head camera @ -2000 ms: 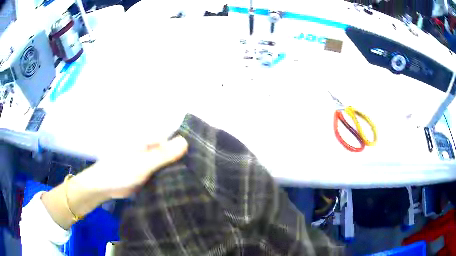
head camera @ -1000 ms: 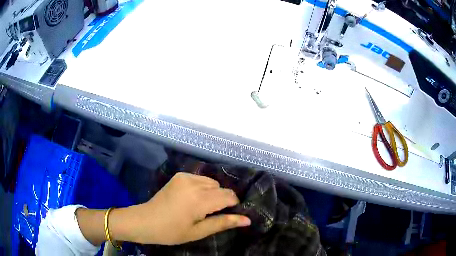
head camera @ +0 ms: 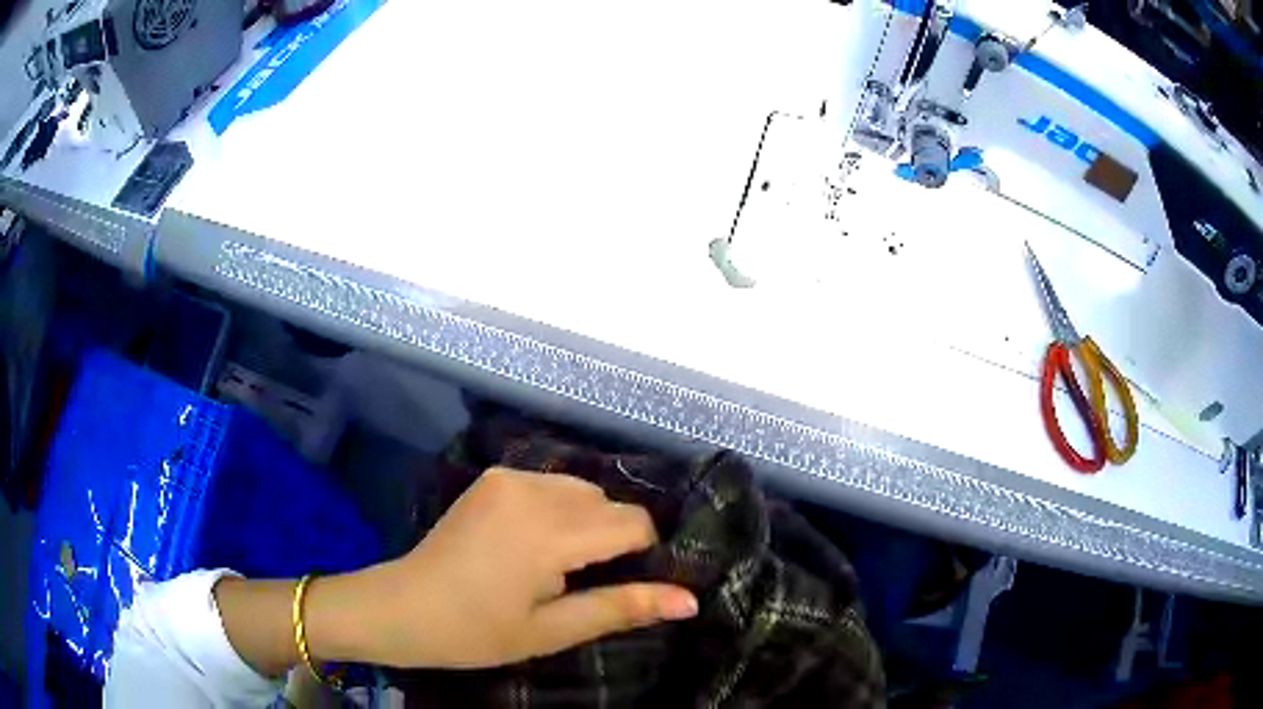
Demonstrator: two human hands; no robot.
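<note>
The dark plaid garment (head camera: 748, 582) lies bunched in the lap, below the front edge of the table. My left hand (head camera: 513, 575) comes in from the lower left, with a white sleeve and a thin gold bracelet. Its fingers and thumb are closed on a fold of the garment, and the fingertips are partly hidden by the cloth. My right hand is not in view. The sewing machine (head camera: 1094, 153) stands at the upper right, its presser foot area bare of cloth.
Scissors (head camera: 1090, 402) with red and yellow handles lie right of the needle. A ruler strip (head camera: 554, 371) runs along the table edge. A second machine (head camera: 166, 63) stands at the upper left. A blue bin (head camera: 125, 471) is below the table at left.
My left hand and the garment have gone from above the table edge down to the lap. Over the last second the hand has barely moved, and the view has shifted slightly.
</note>
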